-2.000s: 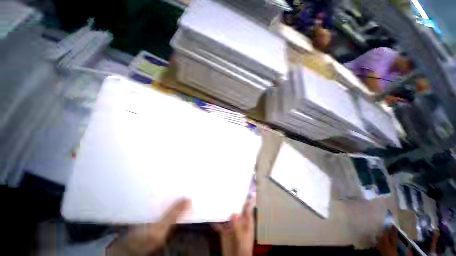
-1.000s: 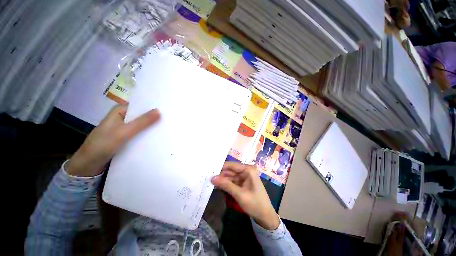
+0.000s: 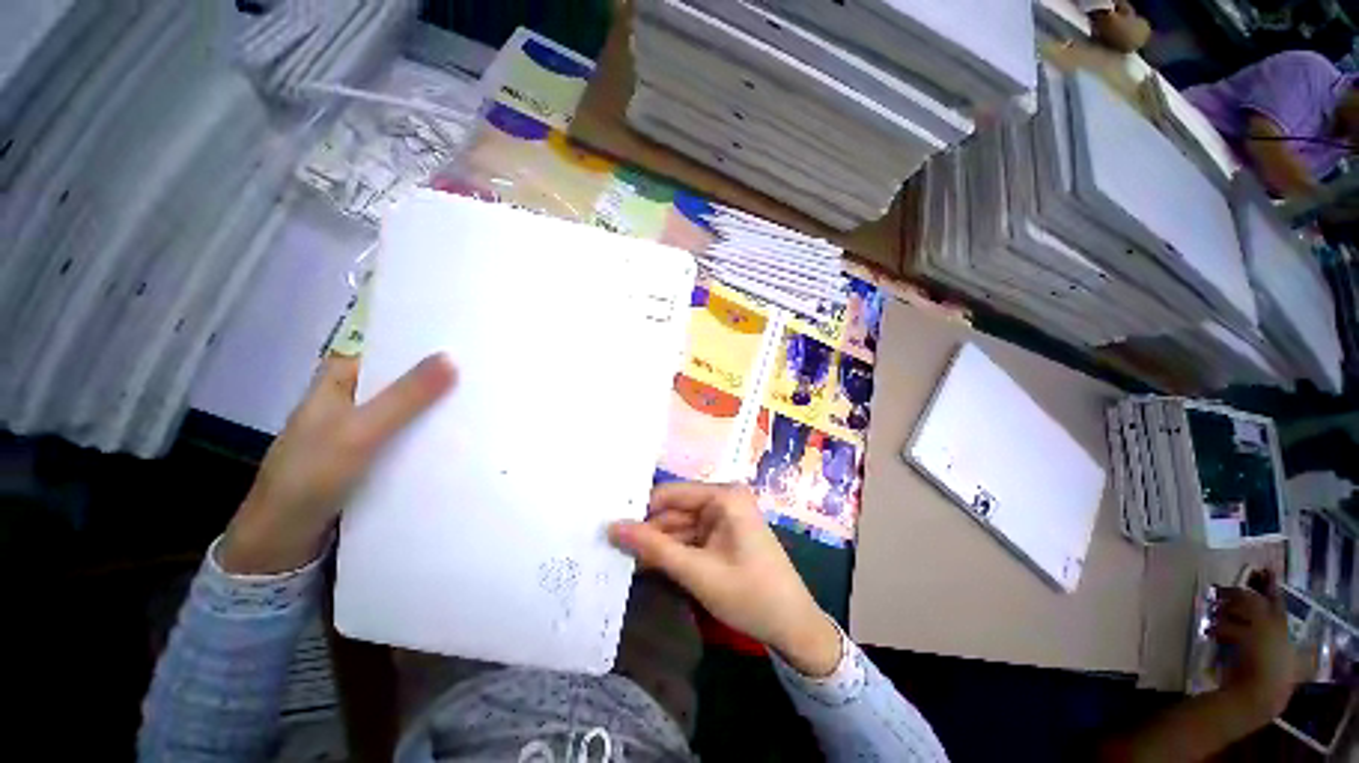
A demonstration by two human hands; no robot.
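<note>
A white back housing is held up in front of me, tilted, with dotted speaker holes near its lower right. My left hand grips its left edge, thumb on the face and fingers hidden behind. My right hand is at the lower right edge, with thumb and fingertips pinched there; whether a small part is between them cannot be told. Thin white sticks lie in a row on the colourful printed sheet. A heap of small white pieces lies in clear plastic behind the housing.
Tall stacks of white housings stand at left, behind and at back right. A set-aside housing lies on the cardboard. Units with screens stand far right, near another person's hand. A person in purple is at top right.
The housing came from lying broad across my view to a tilted upright pose, then turned slightly. My left hand moved to its left edge. The neighbouring hand now shows higher at right.
</note>
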